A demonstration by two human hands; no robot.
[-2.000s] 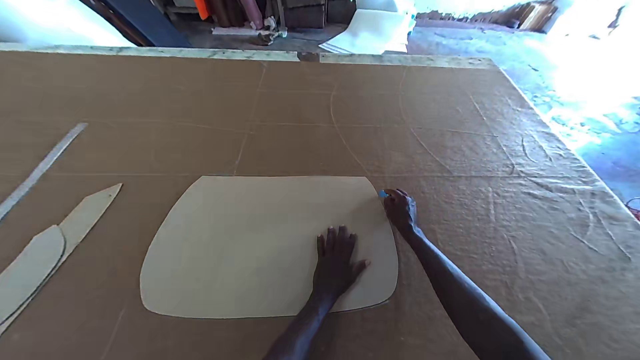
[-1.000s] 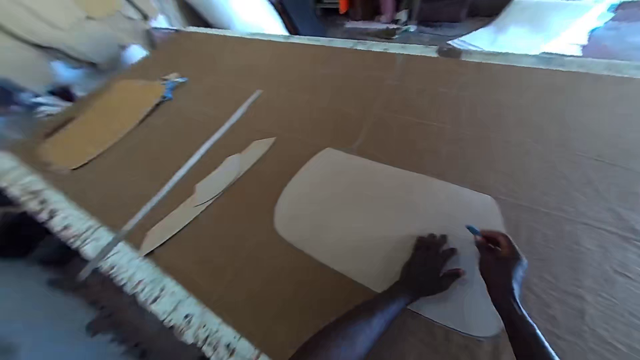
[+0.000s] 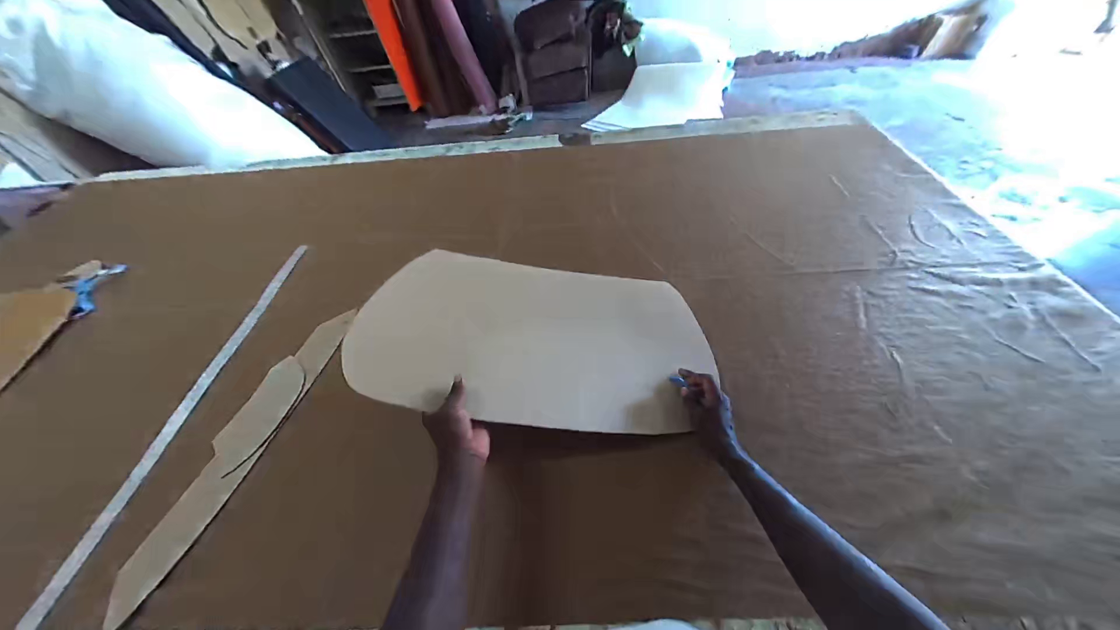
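A large pale pattern piece [image 3: 534,346] with rounded corners is held by its near edge, that edge raised off the brown sheet material [image 3: 612,525] on the table. My left hand [image 3: 455,429] grips the near edge left of its middle, thumb on top. At the near right corner, my right hand [image 3: 707,407] pinches the piece and also holds a small blue marking tool [image 3: 678,381], whose exact kind I cannot tell. The fingers under the piece are hidden.
Left of the piece lie two overlapping narrow pale patterns [image 3: 201,499] and a long straight metal-coloured strip [image 3: 175,424]. Farther left, blue-handled scissors [image 3: 85,293] rest by a tan piece [image 3: 26,324]. Beyond the table's far edge [image 3: 420,152] stand fabric rolls [image 3: 437,52] and white sheets [image 3: 669,92].
The pattern piece lay flat under my left hand; now both hands hold its near edge up. My left hand has gone from its surface to its edge. The view has swung left and back.
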